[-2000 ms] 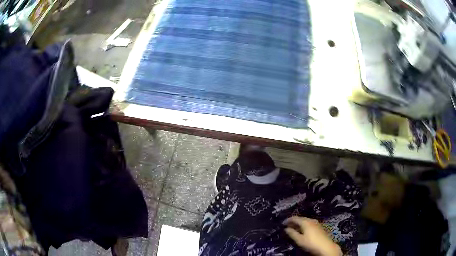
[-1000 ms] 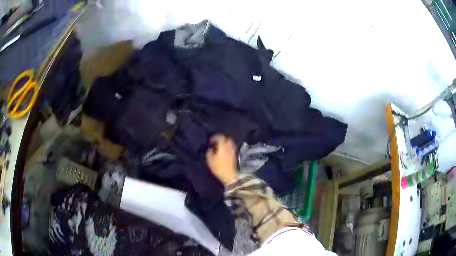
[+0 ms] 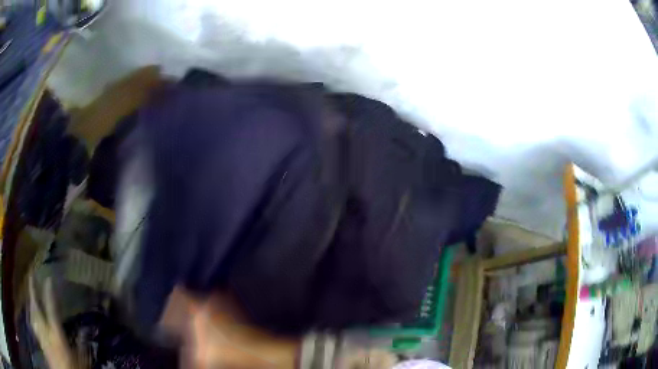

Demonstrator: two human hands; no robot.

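A dark navy denim garment (image 3: 238, 187) is lifted across the middle of the view, blurred by motion. My right hand (image 3: 224, 331) is at its lower edge near the bottom of the picture, closed on the cloth, with its fingers partly hidden and blurred. A plaid sleeve is cut off by the bottom edge. More dark garments (image 3: 404, 158) lie heaped behind and to the right. I cannot make out my left hand.
A green perforated basket (image 3: 433, 310) is below the pile. A brown-edged table end (image 3: 570, 267) with blurred machine parts stands at right. A brown piece (image 3: 119, 104) lies left of the pile. A pale wall is behind.
My right hand has moved down and left from the pile and now holds a dark garment, which is raised and spread towards me. The view has shifted slightly.
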